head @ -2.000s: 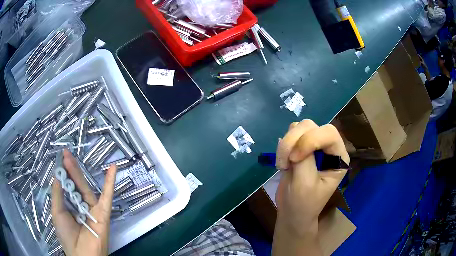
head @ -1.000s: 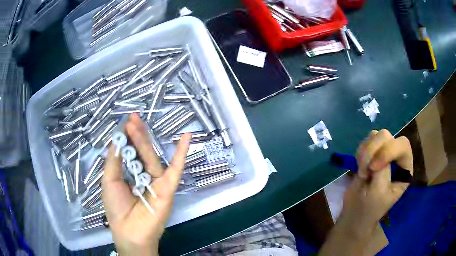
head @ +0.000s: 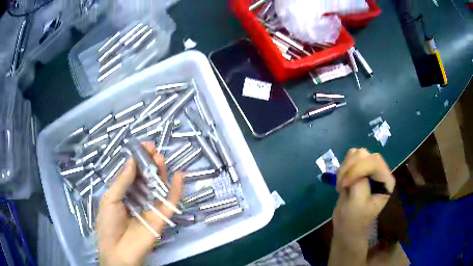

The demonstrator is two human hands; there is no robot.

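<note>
My left hand [head: 124,223] is over the white tub and holds a small bunch of silver cylindrical parts [head: 148,182]. Their thin rods point down and to the right, across the palm; the bunch is slightly blurred. My right hand [head: 361,200] is to the right, over the bench's front edge, closed around a blue pen-like tool [head: 329,179] whose blue end sticks out to the left. The white tub [head: 263,196] holds many silver cylindrical parts [head: 179,156] lying in different directions.
A phone [head: 258,113] with a paper label [head: 256,89] lies right of the tub. Red bins [head: 298,66] with metal parts and a plastic bag [head: 306,21] stand behind. Loose parts [head: 322,110] and scraps [head: 380,131] lie on the bench. A clear box [head: 83,70] stands behind the tub; cartons [head: 451,148] are at right.
In my left hand the parts have turned from pale round ends showing to silver bodies and rods showing, and the fingers have curled in. My right hand remains closed on the tool.
</note>
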